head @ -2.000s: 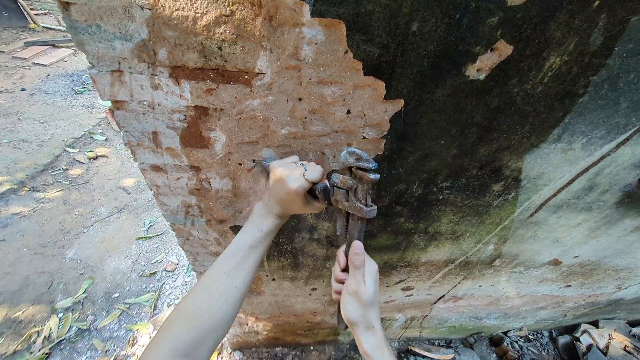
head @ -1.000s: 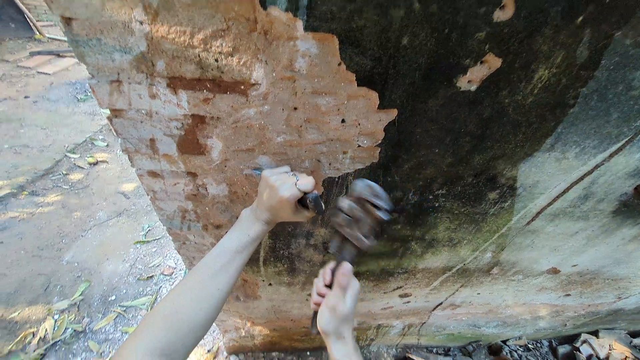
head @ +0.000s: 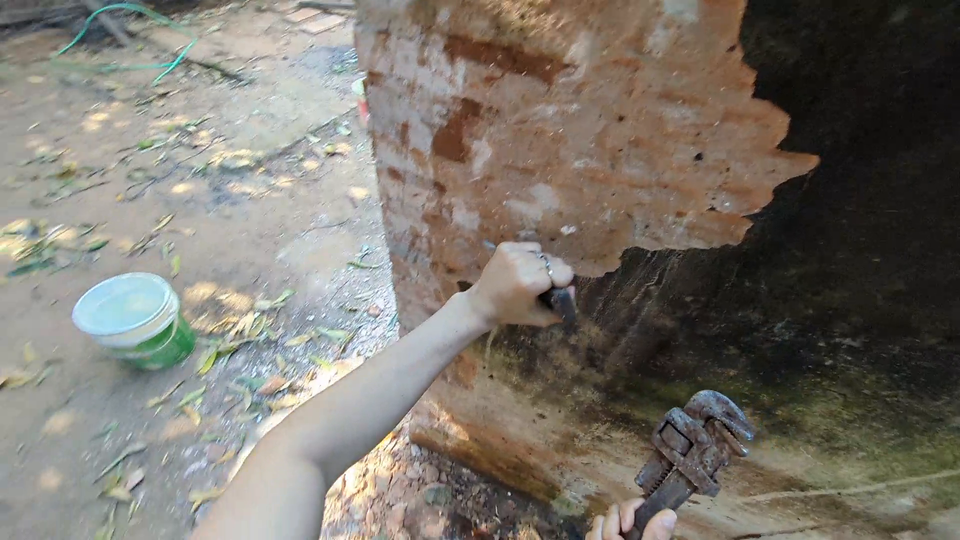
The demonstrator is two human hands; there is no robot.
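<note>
My left hand is closed around a dark-ended hand tool, held against the brick wall near the ragged edge of the plaster. Most of that tool is hidden in the fist, so its kind cannot be told. Lower right, my right hand grips the handle of a rusty pipe wrench, its jaws up and apart from the left hand. Dark, stained plaster covers the wall to the right of the exposed brick.
A lidded green and white bucket stands on the dirt ground at left among fallen leaves. Rubble lies along the wall's foot. A green hose lies at the upper left, near flat slabs.
My right hand has lowered the pipe wrench away from my left hand, where it was close beside it two seconds ago. The view has shifted left, showing the bucket.
</note>
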